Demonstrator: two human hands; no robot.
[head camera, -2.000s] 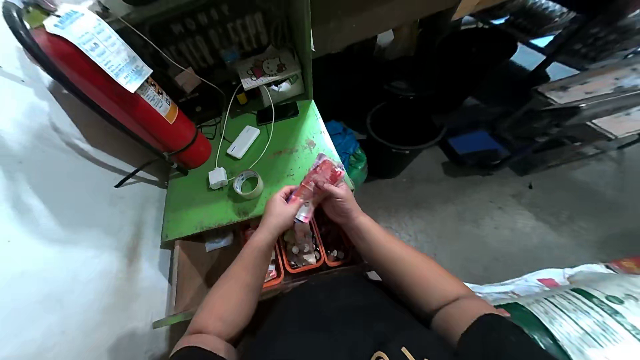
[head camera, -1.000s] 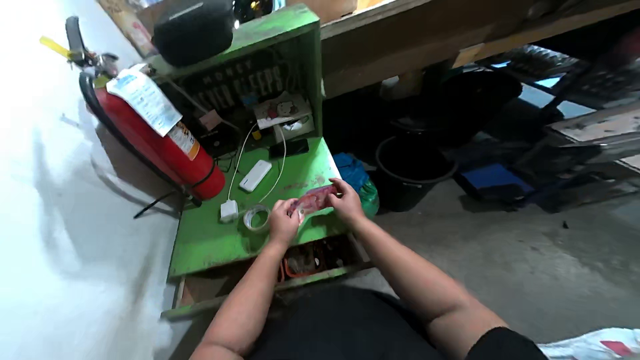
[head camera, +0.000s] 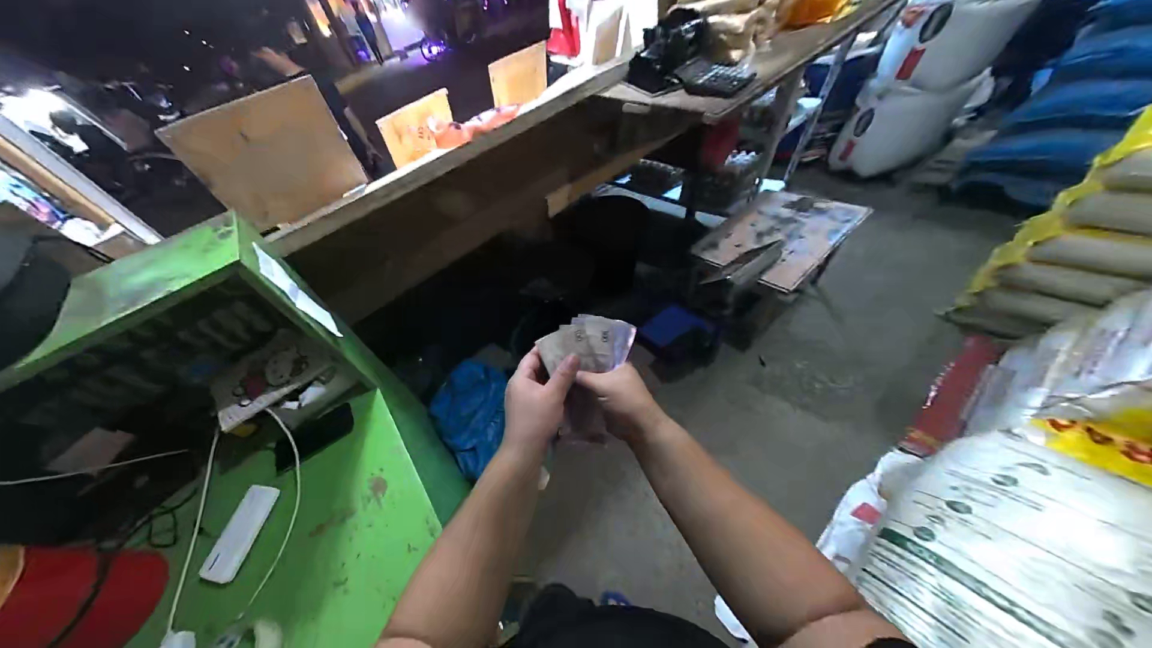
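Several banknotes (head camera: 589, 344) are fanned out between my two hands, over the floor to the right of the green desk. My left hand (head camera: 537, 400) pinches their left side, thumb on top. On the right side my right hand (head camera: 621, 396) grips them, its thumb near my left one. More of the notes' paper hangs below the fingers. To the left, on the green desk (head camera: 360, 504), lie a white power bank (head camera: 238, 534) with a cable and a dark phone (head camera: 315, 438).
A blue plastic bag (head camera: 471, 414) sits beside the desk. Further off are a low board-topped bench (head camera: 783, 234) and a long wooden counter (head camera: 468, 171). Filled sacks (head camera: 1008, 531) stand at the right. Part of a red fire extinguisher (head camera: 81, 589) shows lower left.
The view has swung right and up, away from the drawer. My hands have moved from over the desk to beside it, and the notes are now spread in a fan.
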